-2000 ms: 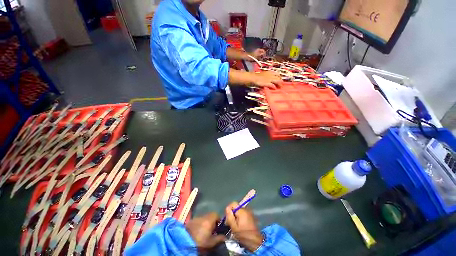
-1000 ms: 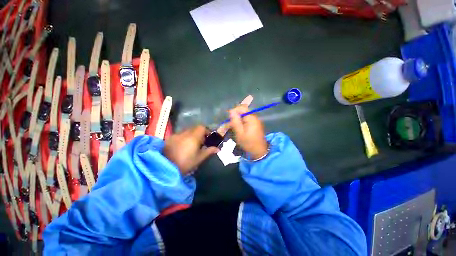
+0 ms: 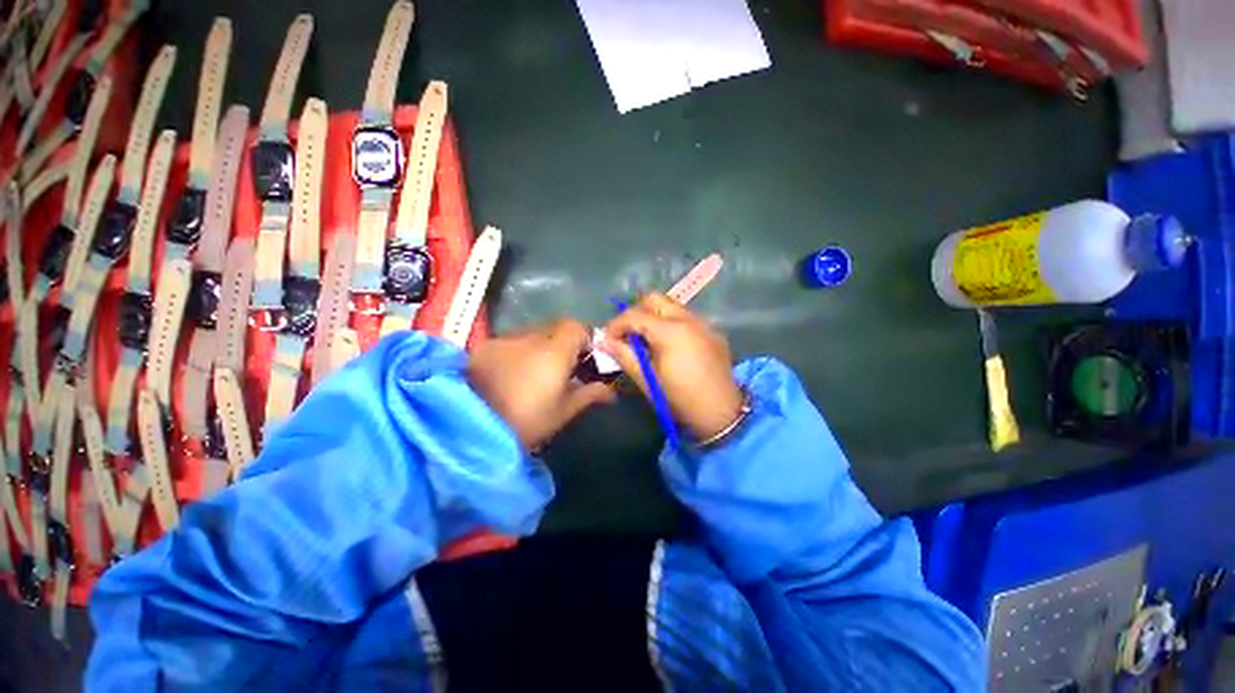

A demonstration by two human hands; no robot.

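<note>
A smartwatch (image 3: 596, 368) with a dark case lies between my hands, mostly hidden by my fingers. Its pale pink strap (image 3: 698, 278) sticks out beyond my right hand. My left hand (image 3: 532, 382) grips the watch from the left. My right hand (image 3: 681, 366) holds a small white tissue (image 3: 604, 349) against the watch case. The blue stick tool (image 3: 656, 389) is also in my right hand, pointing back toward my wrist. A round blue cap (image 3: 826, 267) sits on the mat to the right.
Red trays loaded with watches (image 3: 444, 173) fill the left. A white paper sheet (image 3: 677, 52) and a red tray stack (image 3: 987, 41) lie at the top. A yellow-labelled bottle (image 3: 1036, 257), a yellow-handled brush or scraper (image 3: 1000, 402) and a black square fixture (image 3: 1113, 385) are at right.
The blue tool has swung from pointing at the cap to lying back along my right hand. The tissue has moved from the mat up onto the watch. The view has shifted slightly.
</note>
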